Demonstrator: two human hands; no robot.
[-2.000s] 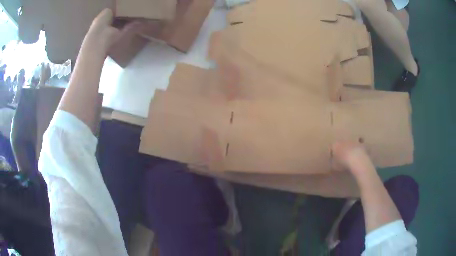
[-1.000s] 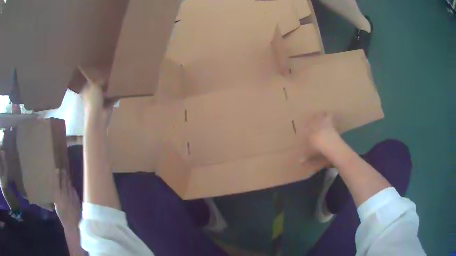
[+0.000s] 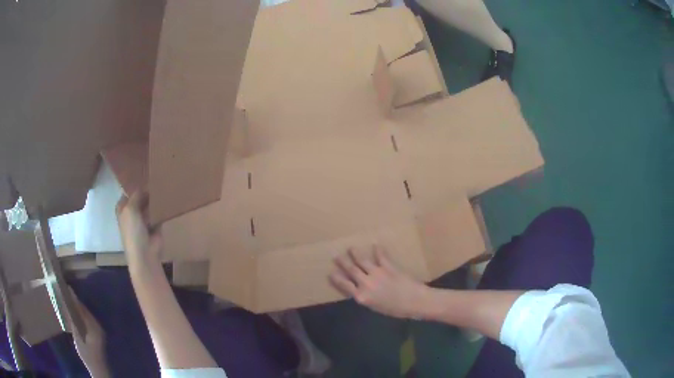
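A box blank (image 3: 325, 184) lies in front of me. Its front wall (image 3: 303, 277) is folded up along the near edge, and its right side flap (image 3: 465, 136) sticks out flat. My right hand (image 3: 380, 284) rests on the front wall with its fingers spread. My left hand (image 3: 137, 218) grips the lower edge of a large brown box (image 3: 188, 111) at upper left. This box covers part of the blank's left side. The fingers of my left hand are partly hidden by the box.
More stacked blanks (image 3: 421, 77) show under the far right part of the blank. A seated person's leg and dark shoe (image 3: 501, 63) are at upper right over the green floor. At lower left another person's hand (image 3: 92, 343) is beside a partly folded brown box (image 3: 33, 295).
The large box and my left hand have come nearer and lower at left. My right hand has moved from the blank's right side onto its front wall, which now stands folded.
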